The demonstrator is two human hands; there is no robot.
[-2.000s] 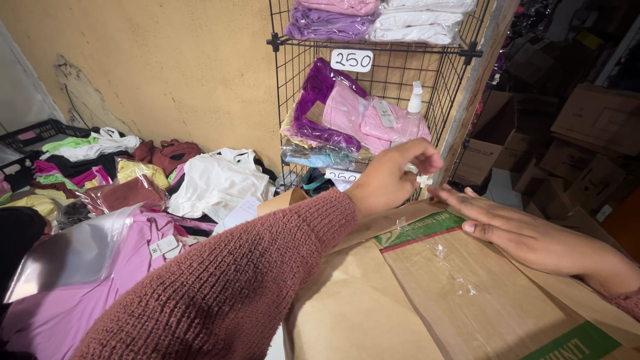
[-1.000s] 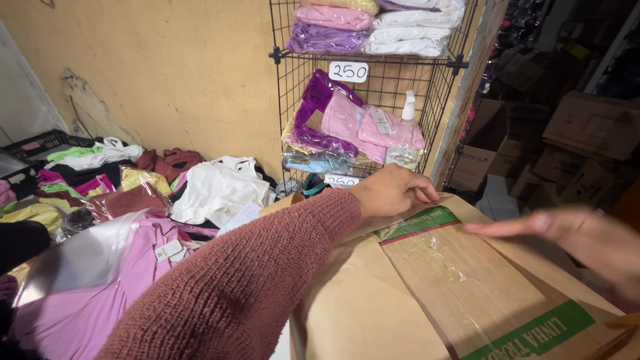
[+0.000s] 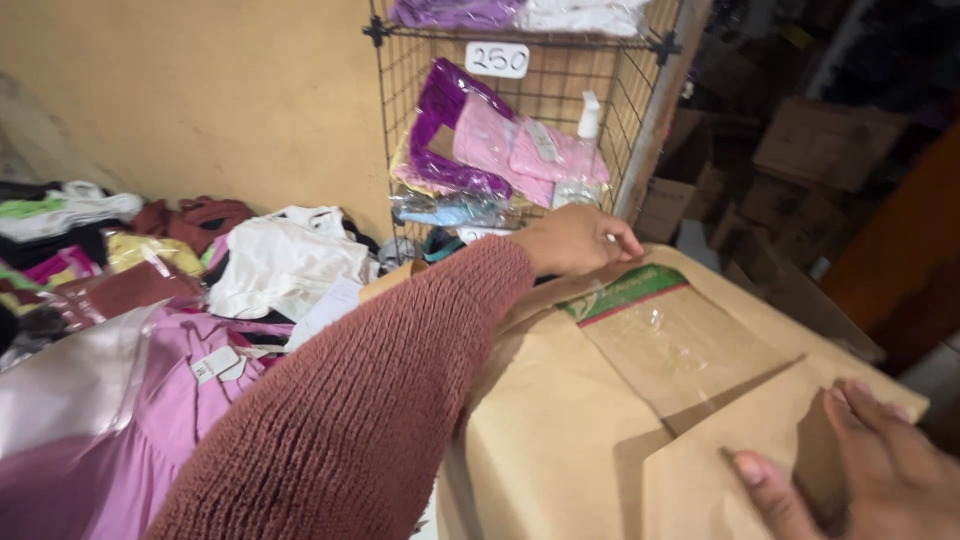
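Note:
Brown kraft paper (image 3: 555,390) covers a flat package, and its folds overlap a printed paper panel (image 3: 675,352) with a green band and a strip of shiny clear tape. My left hand (image 3: 581,238) is at the package's far edge, its fingers bent at the paper rim; whether they pinch it is unclear. At the lower right, my right hand (image 3: 862,465) lies with spread fingers on a folded paper flap (image 3: 727,457) that covers the near part of the panel. The sleeve of my left arm crosses the view and hides part of the surface underneath.
Clothes are heaped at the left, among them a white garment (image 3: 289,259) and a pink garment (image 3: 187,397) with a tag. Behind the package stands a wire rack (image 3: 517,36) with bagged clothes and a spray bottle (image 3: 589,116). Cardboard boxes (image 3: 825,146) are at the back right.
My right hand has moved toward the lower right. A paper flap now covers the near green band, which showed in the earlier frames. My left hand remains at the far edge.

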